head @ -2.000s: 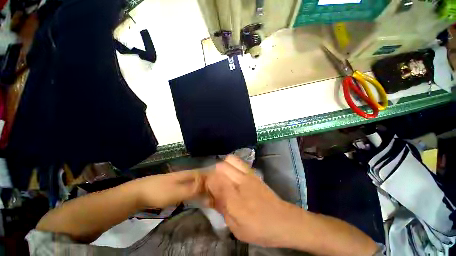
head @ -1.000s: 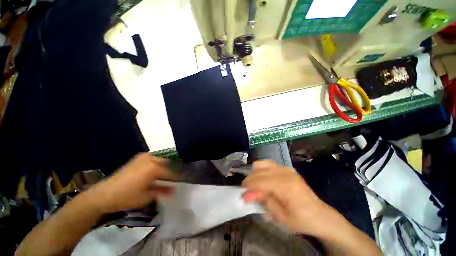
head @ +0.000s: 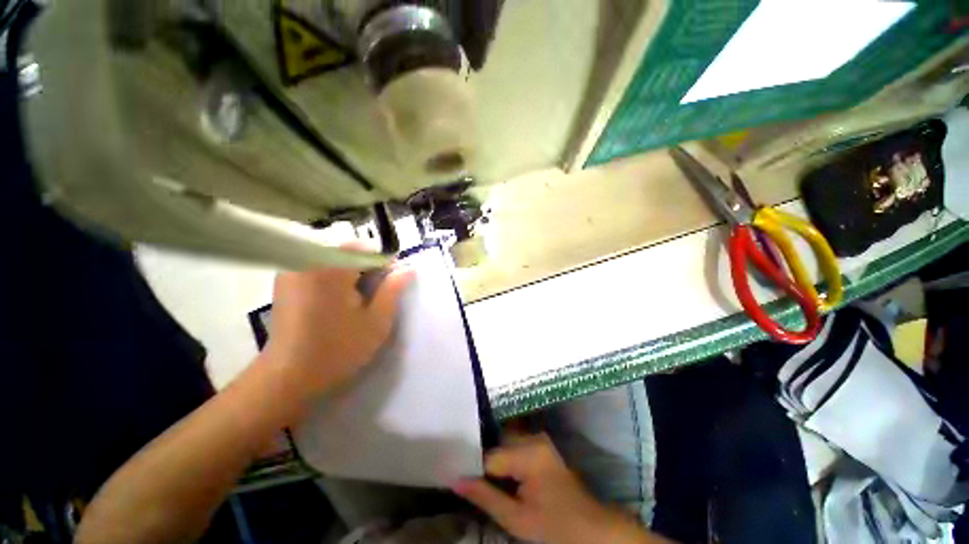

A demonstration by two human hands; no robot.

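A white fabric piece (head: 409, 383) lies on a dark fabric panel (head: 477, 367), whose dark edge shows along its right side. The top edge of the pieces is at the presser foot (head: 430, 218) of the sewing machine (head: 510, 96). My left hand (head: 327, 319) presses on the white piece just below the presser foot, fingertips close to it. My right hand (head: 537, 489) pinches the lower right corner of the pieces at the table's front edge. The needle itself cannot be made out.
Scissors (head: 775, 274) with red and yellow handles lie right of the needle. A black tray (head: 873, 191) with shiny bits is at the far right. Dark cloth (head: 85, 351) drapes the left side. Dark pieces (head: 707, 452) and white pieces (head: 877, 404) are piled at lower right.
The white piece has moved from over the lap onto the dark panel. My left hand has moved up to the presser foot, my right hand down to the lower corner. The view is closer to the machine.
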